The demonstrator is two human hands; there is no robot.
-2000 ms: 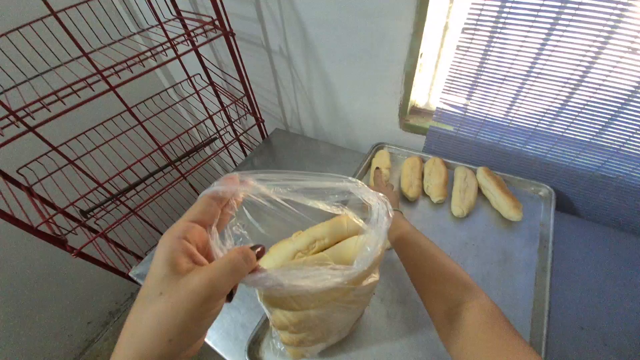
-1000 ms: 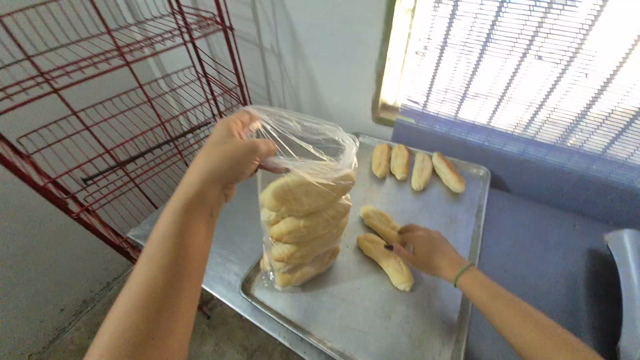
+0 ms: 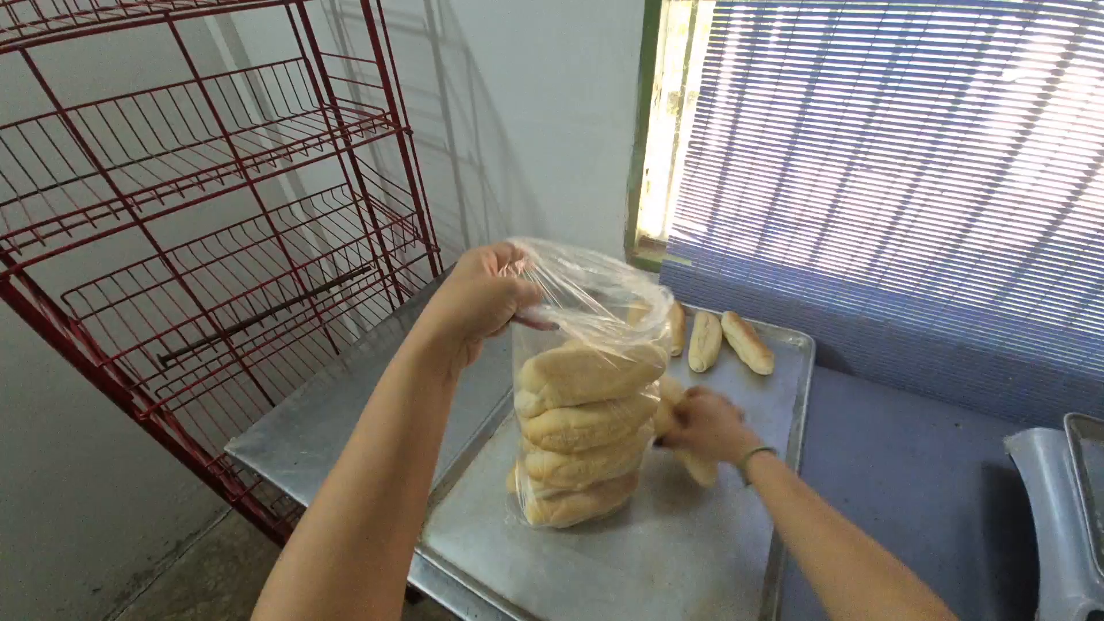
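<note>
My left hand (image 3: 487, 297) grips the rim of a clear plastic bag (image 3: 595, 289), which stands upright on a metal baking tray (image 3: 690, 543). Several bread rolls (image 3: 586, 431) lie stacked inside it. Just right of the bag, my right hand (image 3: 707, 423) has its fingers on bread rolls (image 3: 700, 467) lying on the tray; the bag partly hides them, and whether the hand grips one cannot be told. At the tray's far end lie more rolls (image 3: 705, 341), some of them seen through the bag's plastic.
A red wire rack (image 3: 250, 181) stands at the left beside the metal table (image 3: 345, 414). Behind the tray are a wall and a window with a slatted blind (image 3: 880, 190). A grey plastic object (image 3: 1048, 517) sits at the right edge on the blue surface (image 3: 897, 483).
Two seconds ago my right hand was at the row of rolls at the tray's far end; it has come to rolls nearer me, beside the bag. My left hand has kept hold of the bag.
</note>
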